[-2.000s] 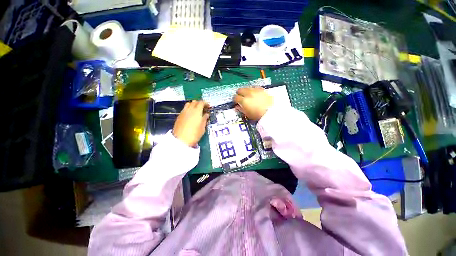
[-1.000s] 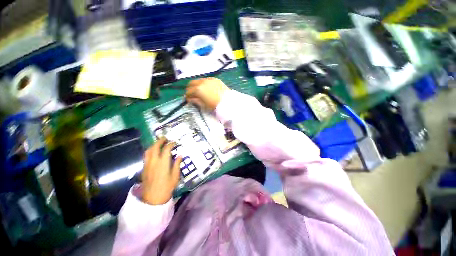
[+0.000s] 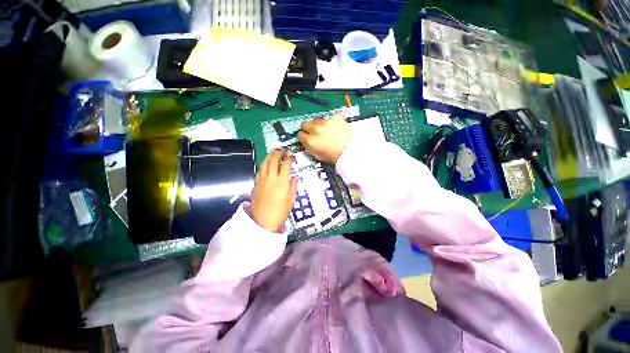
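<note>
The open tablet housing [image 3: 314,196], silver-white with blue-edged white squares, lies on the mat in front of me. My left hand [image 3: 273,189] rests at its upper left edge, fingers bent over the top left corner. My right hand [image 3: 325,140] is at its top end, fingertips pinched together near a small black strip [image 3: 280,131]; what the fingers hold is too small to tell. Bubble wrap [image 3: 271,124] shows behind the top end. A glossy black screen [image 3: 221,183] lies left of the housing.
An amber film sheet [image 3: 157,131] lies over dark glass at left. A yellowish paper sheet [image 3: 242,63] lies on a black tray behind. A tape roll [image 3: 360,49] and a clear parts box [image 3: 470,65] are at the back. A blue device [image 3: 476,162] stands at right.
The view swung right and came back. Both hands moved, and my left hand now lies lower along the housing's left edge than two seconds ago. The black strip behind the housing now shows.
</note>
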